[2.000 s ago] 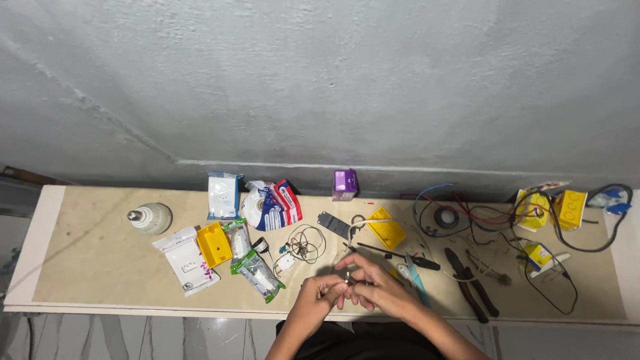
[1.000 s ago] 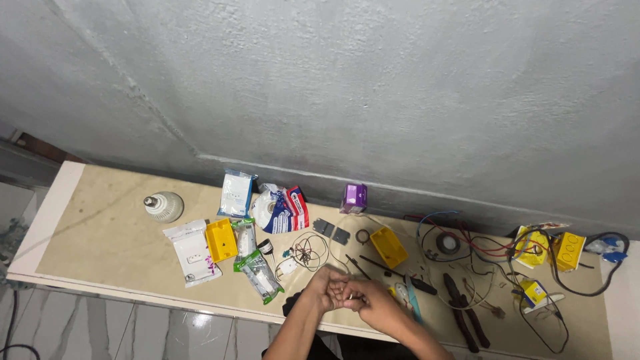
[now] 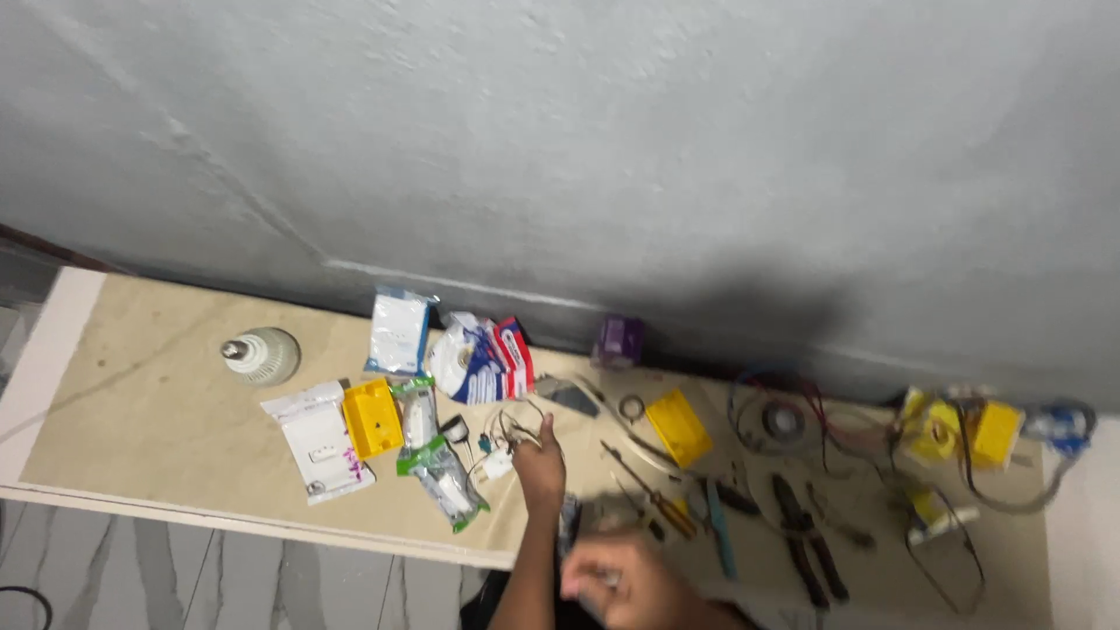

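My left hand (image 3: 540, 464) reaches over the bench and its fingers are at a bundle of thin wires (image 3: 518, 430); a white plug-like piece (image 3: 496, 465) lies just beside it. My right hand (image 3: 617, 573) is blurred at the bench's front edge, fingers curled around a small object that I cannot make out. Between and right of the hands lie a screwdriver with an amber handle (image 3: 674, 514), a light blue tool (image 3: 721, 529) and dark-handled pliers (image 3: 805, 542). A yellow electrical box (image 3: 679, 429) lies behind them.
Left are a light bulb (image 3: 261, 356), white packets (image 3: 319, 446), another yellow box (image 3: 373, 418) and green-edged packets (image 3: 446, 481). Behind stand a red and blue bag (image 3: 490, 359) and a purple box (image 3: 619, 341) near the grey wall. Right lie a tape roll (image 3: 781, 422) and tangled cables (image 3: 1050, 490).
My hands were together at the front edge and are now apart. The left has moved forward to the wires; the right stays near the edge. A pale cable now lies left of the right-hand yellow box.
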